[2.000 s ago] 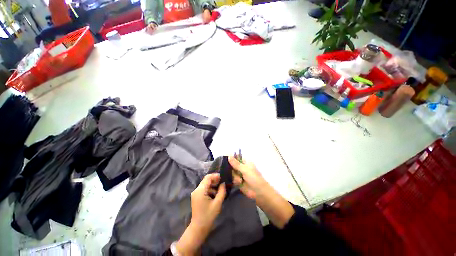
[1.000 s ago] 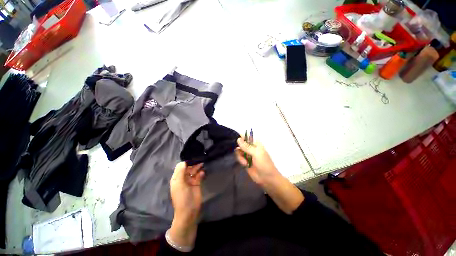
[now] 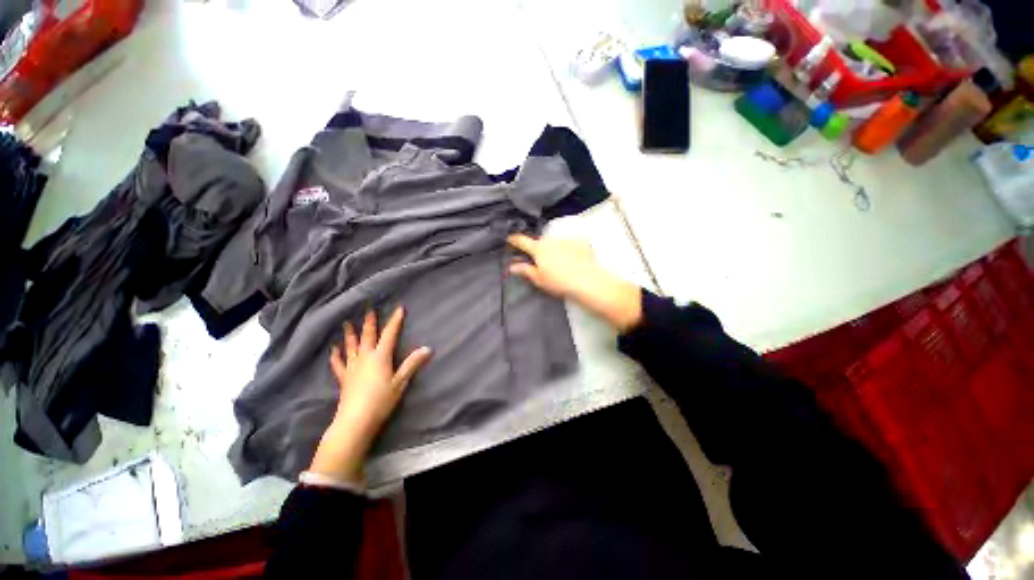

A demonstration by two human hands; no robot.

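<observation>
A grey polo shirt (image 3: 442, 295) with black parts and a small reddish chest logo lies spread on the white table in front of me. Its collar (image 3: 425, 130) points to the back, and one sleeve with a black panel (image 3: 573, 170) lies out to the right. My left hand (image 3: 371, 374) rests with fingers spread on the lower body of the shirt. My right hand (image 3: 561, 272) touches the shirt's right side near the side seam with its fingertips. Its palm side is hidden, and I cannot see whether it holds the snips.
A crumpled grey-and-black shirt (image 3: 142, 249) lies at left, with black garments (image 3: 17, 187) beyond. A white paper sheet (image 3: 111, 515) is at near left. A phone (image 3: 664, 105), green block (image 3: 771, 111), orange bottle (image 3: 886, 122) and red basket (image 3: 907, 82) stand back right. Red crates (image 3: 918, 374) are beside the table.
My hands have let go of the black sleeve edge. The sleeve now lies out to the right, and the body is spread flatter. My left hand has moved down onto the shirt. The view has shifted.
</observation>
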